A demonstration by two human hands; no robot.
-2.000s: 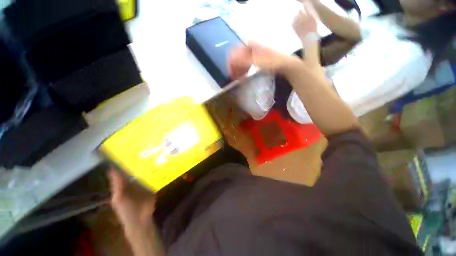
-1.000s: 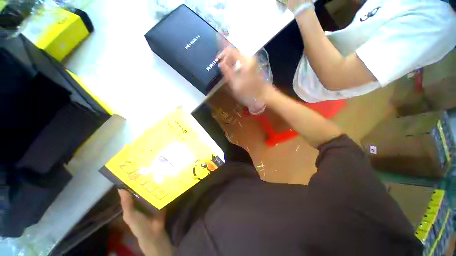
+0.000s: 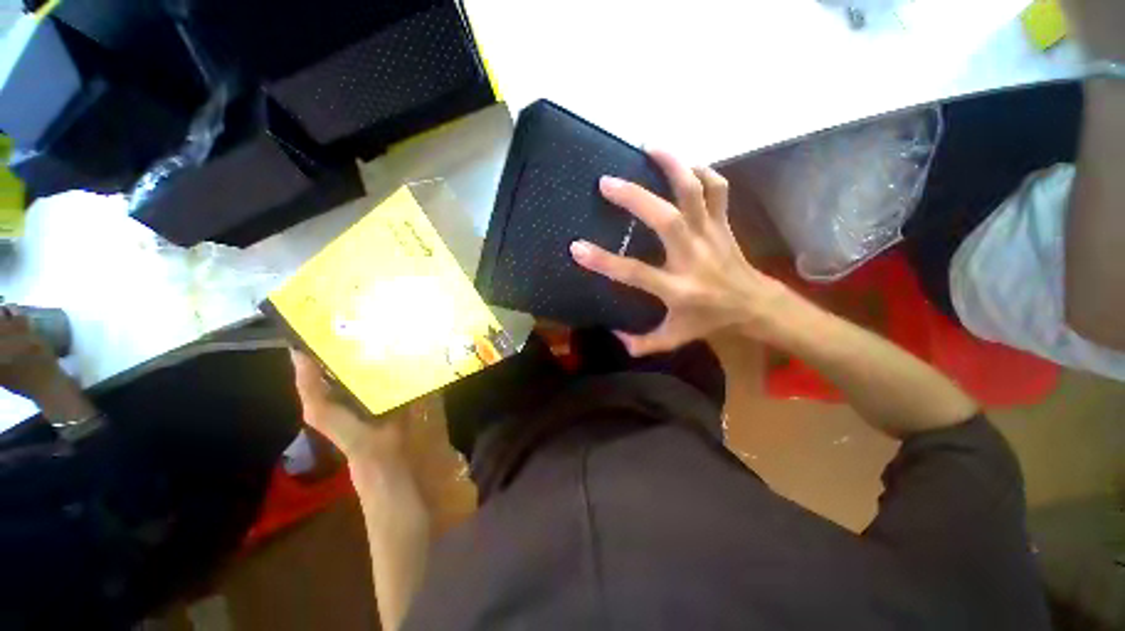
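Note:
My left hand (image 3: 339,401) holds a bright yellow printed sleeve (image 3: 383,314) from below at its lower left edge. The sleeve's face points up, with glare over its middle, and a clear flap shows at its upper right side. My right hand (image 3: 691,253) grips a black dotted box (image 3: 555,210) with white lettering, fingers spread over its face. The black box is tilted, close beside the sleeve's right side. I cannot tell if the two touch. My left fingertips are hidden under the sleeve.
Black boxes (image 3: 383,80) and crumpled clear film (image 3: 185,160) lie at the back left of the white table (image 3: 703,62). A clear bag (image 3: 851,191) hangs at the table edge. Other people's arms (image 3: 43,370) show at far left and right. Red stools (image 3: 913,333) stand below.
My right hand has taken hold of the black box and brought it off the table beside the sleeve. The view has swung. My left hand still holds the sleeve.

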